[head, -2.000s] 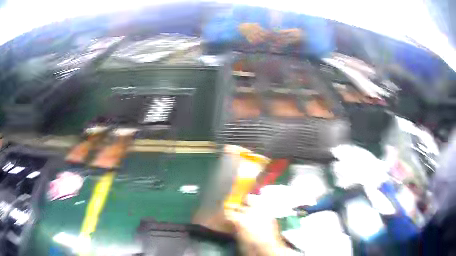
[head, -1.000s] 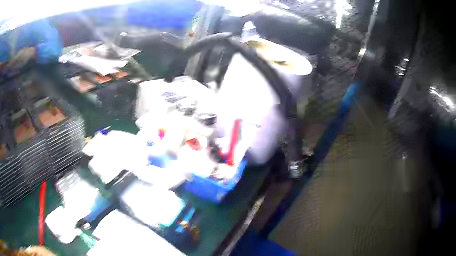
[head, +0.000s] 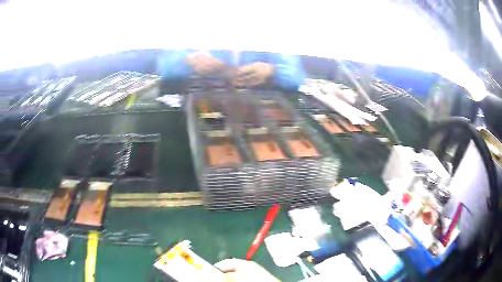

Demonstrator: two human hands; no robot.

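Observation:
My right hand (head: 245, 271) is at the bottom edge, partly cut off. It holds a phone-sized display panel (head: 190, 265), pale with orange flex at its upper end, tilted and also cut off by the edge. My left hand is not in view. Stacked blister trays (head: 269, 184) stand in the centre, with copper-backed panels (head: 222, 154) in the top pockets. Two more copper-backed panels (head: 91, 208) lie at the left, at the upper end of the yellow tape (head: 91, 259).
A red marker pen (head: 264, 231) lies right of my hand. White wipes (head: 308, 226) and a blue supply bin (head: 413, 242) are at the right, beside a black hose (head: 487, 143). A crumpled cloth (head: 52, 245) lies left. A person's hands (head: 231, 69) are opposite.
The view has swung back left from the bin side to the stacked trays. My right hand shows more, now with the panel visible in it. The jig seen earlier is out of view.

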